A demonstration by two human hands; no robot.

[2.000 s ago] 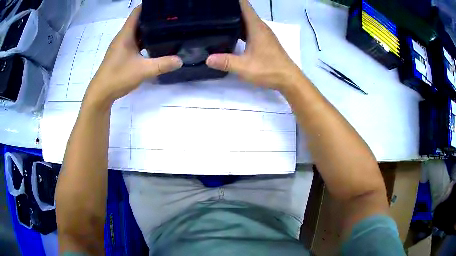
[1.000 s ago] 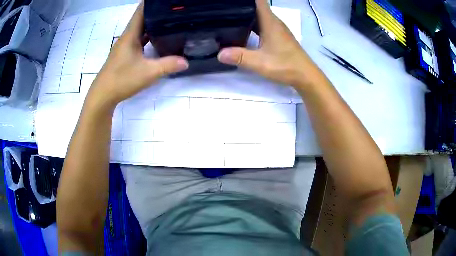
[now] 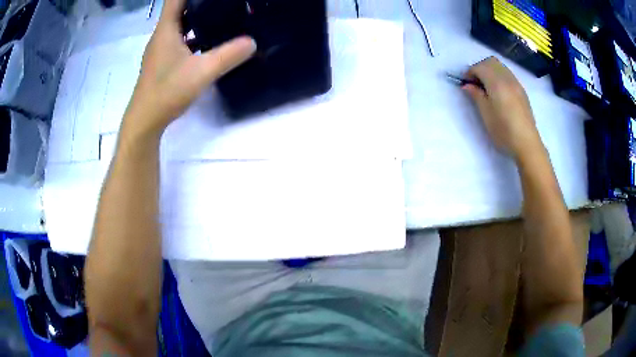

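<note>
A black unit is at the top centre over the white gridded sheet, turned at an angle and slightly blurred; its top is cut off by the picture's edge. My left hand holds its left side, with the thumb on its face. My right hand is at the right on the white bench, its fingers closed around the dark tweezers. The tweezers' tips point left; the rest is hidden by the hand.
Black modules with yellow strips and white labels stand at the right. A thin cord lies at the top. Wrapped black units stand at the left. A blue bin with black units is below left. A brown carton is below right.
My right hand has let go of the black unit, moved right and taken hold of the tweezers. The unit has turned in my left hand.
</note>
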